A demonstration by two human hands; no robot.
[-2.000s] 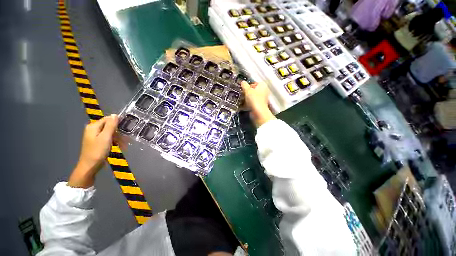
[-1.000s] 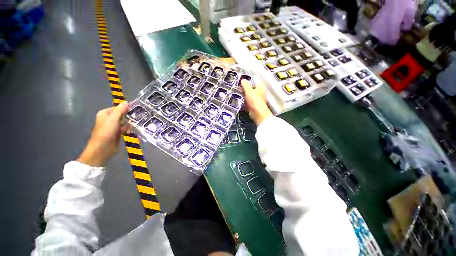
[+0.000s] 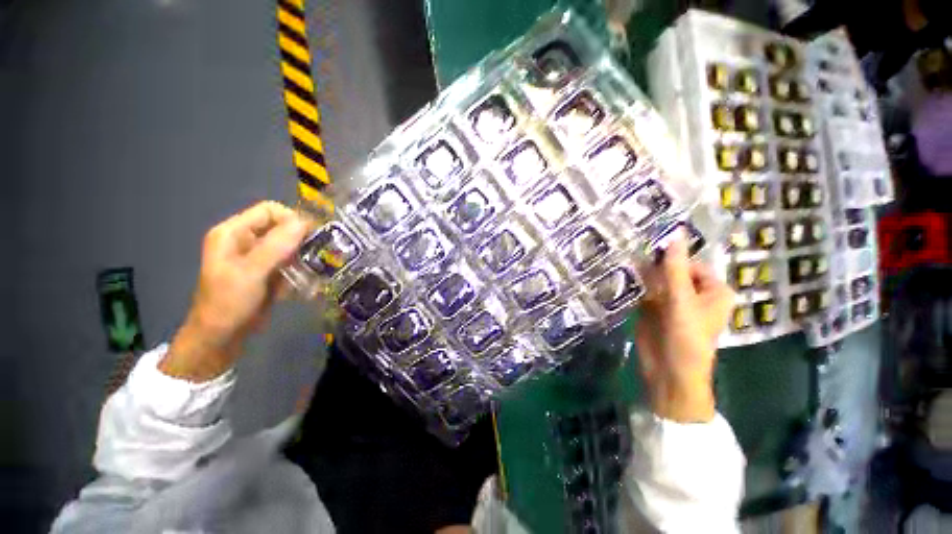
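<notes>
A clear blister tray (image 3: 501, 250) with rows of pockets holding dark rounded-square frames is held up in front of me, tilted and glossy. My left hand (image 3: 245, 276) pinches its left corner between thumb and fingers. My right hand (image 3: 684, 323) grips its right edge, with the thumb on top beside a frame. The fingers under the tray are partly hidden. Glare makes it unclear whether every pocket holds a frame.
White foam trays (image 3: 767, 188) with yellow and dark parts stand on the green bench (image 3: 741, 391) at right. Another clear tray with dark parts (image 3: 590, 459) lies below. Black-and-yellow floor tape (image 3: 301, 104) and a green floor sign (image 3: 120, 310) are at left. A red container (image 3: 917, 240) is far right.
The held tray has moved right and nearer to the camera, with both hands still on it. The view has turned, so the foam trays now show further right and more upright.
</notes>
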